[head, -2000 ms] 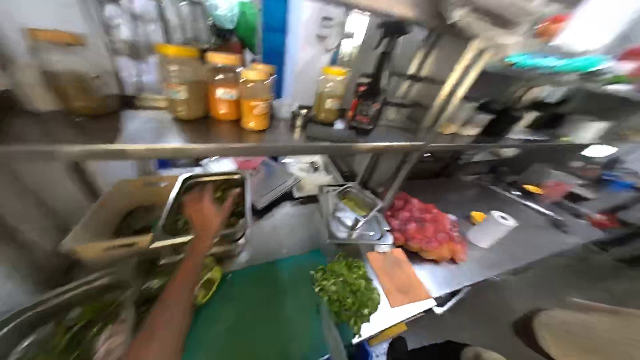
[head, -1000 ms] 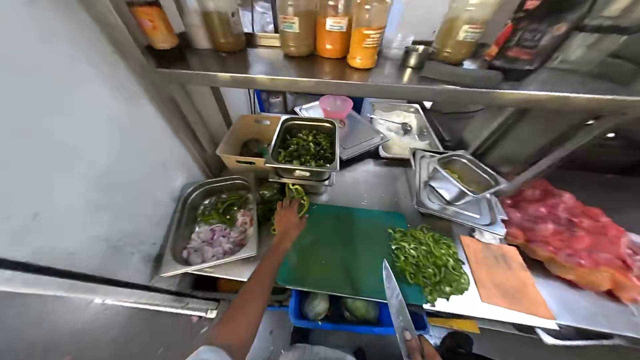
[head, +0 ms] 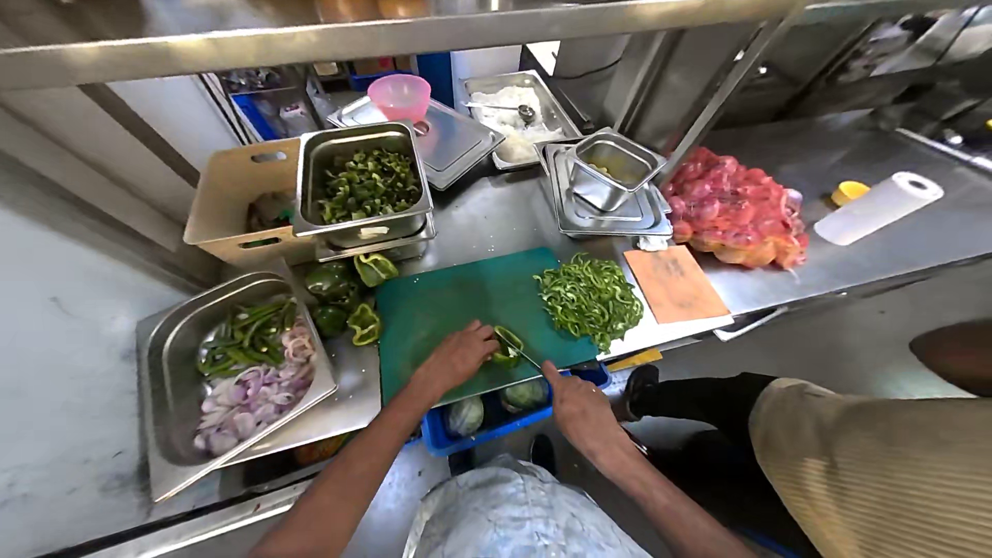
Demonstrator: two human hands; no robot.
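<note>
On the green cutting board (head: 434,310) lies a piece of green bell pepper (head: 508,346), steadied at its left by the fingers of my left hand (head: 463,356). My right hand (head: 581,407) grips a kitchen knife (head: 529,359), whose blade reaches into the pepper piece. A heap of thinly sliced green pepper (head: 589,298) covers the board's right end and spills past its edge. Left of the board are whole green peppers (head: 332,287) and cut pepper pieces (head: 364,324).
A steel tray (head: 170,395) holds sliced onions and green strips. Behind stand a steel pan of chopped greens (head: 422,194), a cardboard box (head: 213,201) and stacked steel lids (head: 570,209). A red net sack (head: 736,209) is right. Another person (head: 876,457) stands nearby; a shelf edge (head: 465,39) crosses above.
My left hand has moved from beside the peppers left of the board onto the board, where it holds a pepper piece. The knife in my right hand has come to that piece.
</note>
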